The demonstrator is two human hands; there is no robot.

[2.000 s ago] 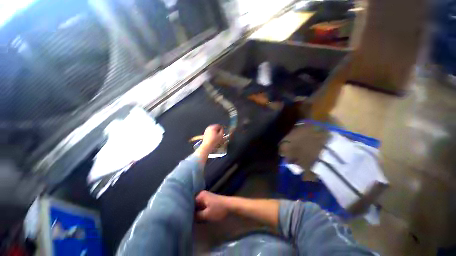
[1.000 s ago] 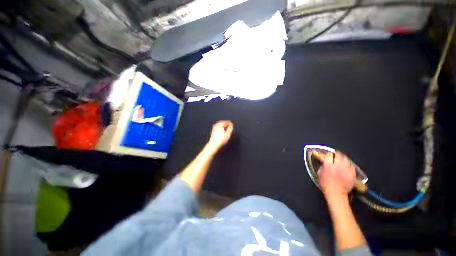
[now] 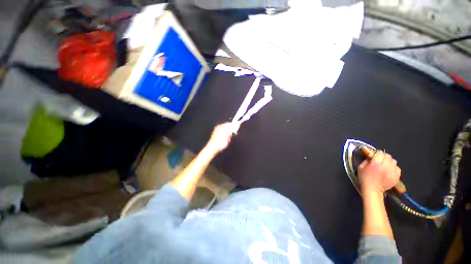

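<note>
My left hand is closed on the end of narrow white strips that reach up toward the white stack. My right hand grips the wooden handle of the steam iron, which rests on the black cloth-covered table, its tip pointing up and left. The stack of white panels lies at the far side of the table, overexposed, with jagged white edges at its left. Whether the strips still touch the stack is hard to tell.
A blue-topped box stands left of the stack, with a red bag and a green item further left. A blue hose runs from the iron to a wrapped line at right. A round rim shows below the table edge.
The view has turned from the crate side to the table. Since one second ago, my left hand has taken hold of white strips. My right hand still holds the iron.
</note>
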